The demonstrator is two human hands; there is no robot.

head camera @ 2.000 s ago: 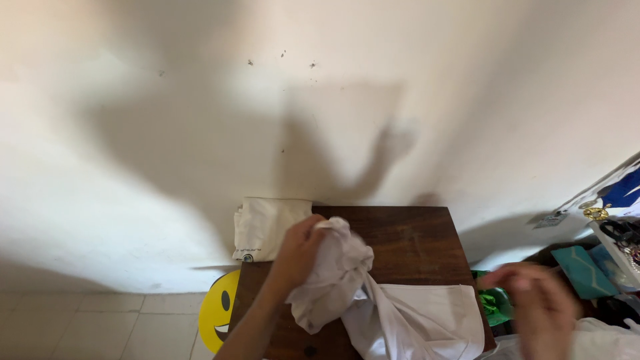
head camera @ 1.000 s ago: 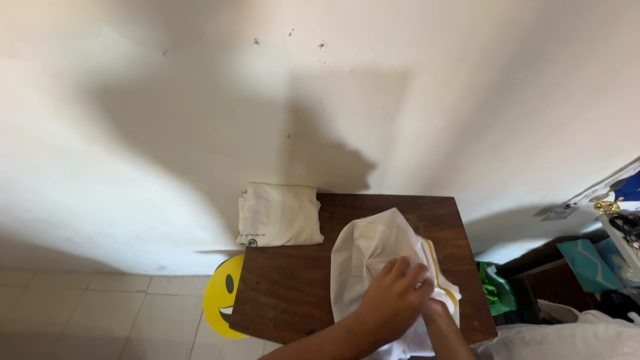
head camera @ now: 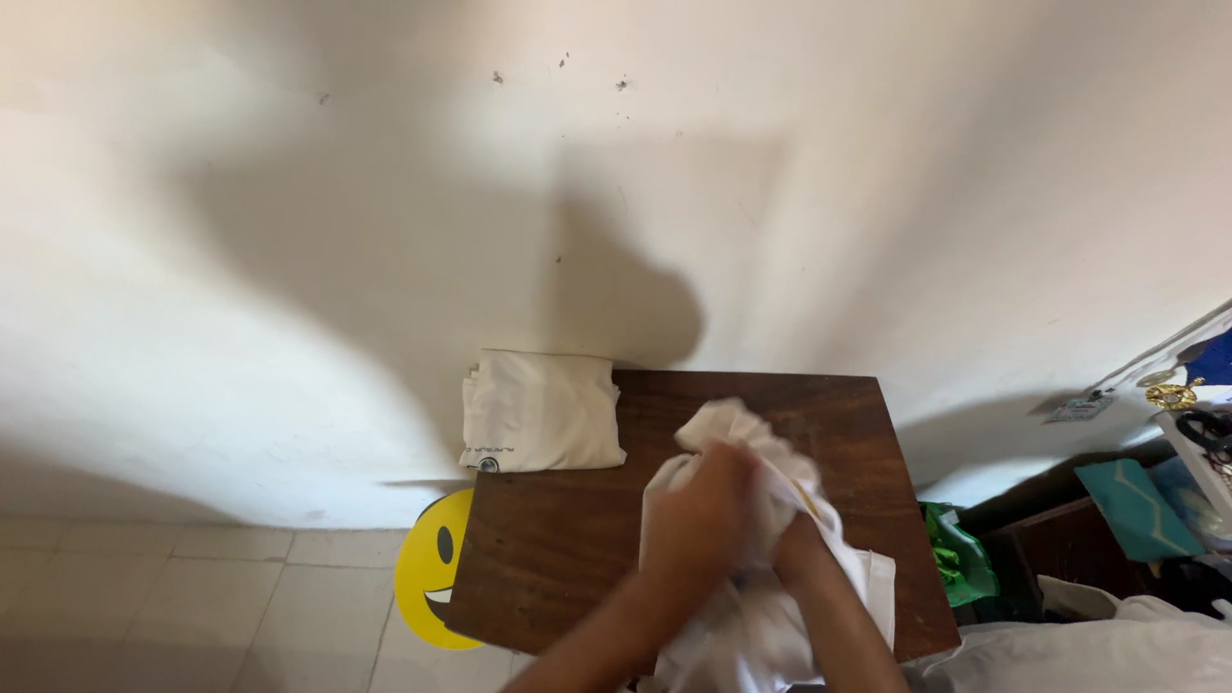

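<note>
A crumpled white cloth garment with a yellowish strip lies bunched on the dark wooden tabletop. My left hand, blurred by motion, grips the bunched fabric near its upper part. Just to its right, my right hand is partly buried in the folds, so its fingers are hidden. At the table's back left corner rests a folded white cloth with small print and a round emblem at its lower left.
The wall rises right behind the table. A yellow smiley-face object stands left of it, over a tiled floor. On the right are a green plastic bag, a teal patterned item and white fabric.
The garment was spread wider a second ago and is now bunched up around my hands. Two seconds ago my right hand was away from it, at the right; now it is in the fabric.
</note>
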